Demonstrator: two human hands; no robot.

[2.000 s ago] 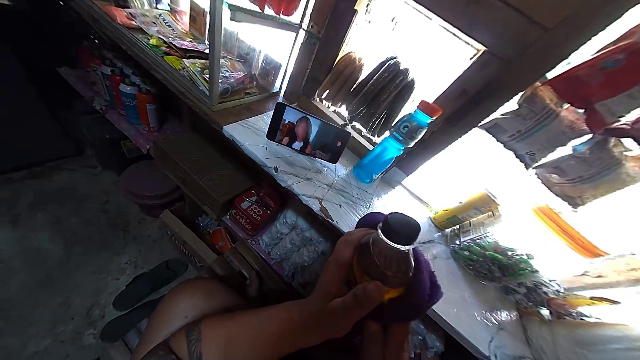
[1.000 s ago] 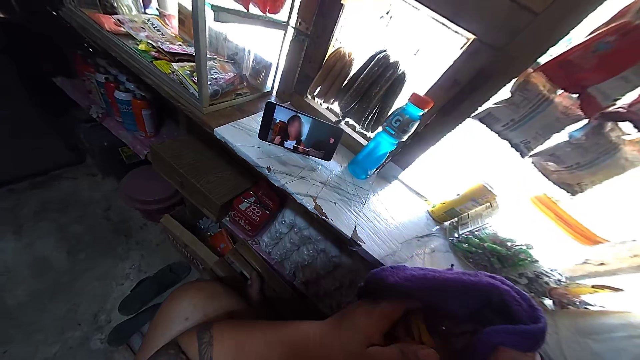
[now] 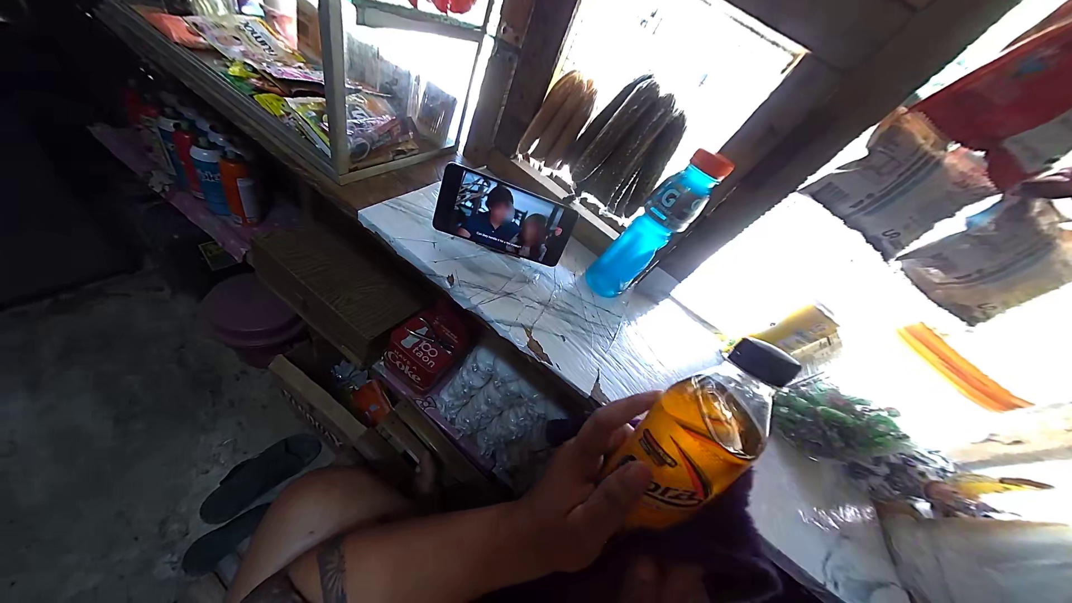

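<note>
My left hand [image 3: 578, 502] grips a clear plastic bottle of amber liquid [image 3: 687, 444] with a black cap, tilted up to the right, its fingers and thumb around the label side. A dark purple cloth [image 3: 729, 536] lies under and behind the bottle's lower part. Below the bottle, in deep shadow, part of my right hand [image 3: 657, 582] shows against the cloth; its grip is unclear. Beyond them on the counter, a smartphone [image 3: 505, 214] leans on its long side with a video on its screen. Right of it stands a blue drink bottle [image 3: 641, 243] with an orange cap.
The marble-patterned counter [image 3: 502, 293] runs diagonally, with a glass display case [image 3: 335, 100] at its far end. Below are a Coke-marked red box [image 3: 427, 347], bagged goods [image 3: 490, 402] and a cardboard box [image 3: 335, 293]. A yellow pack [image 3: 800, 331] and greenery [image 3: 837, 419] lie at the right.
The amber bottle was upright by the cloth at first, then the spread purple cloth hid it. Now it is in full view in my left hand, with the cloth lower down.
</note>
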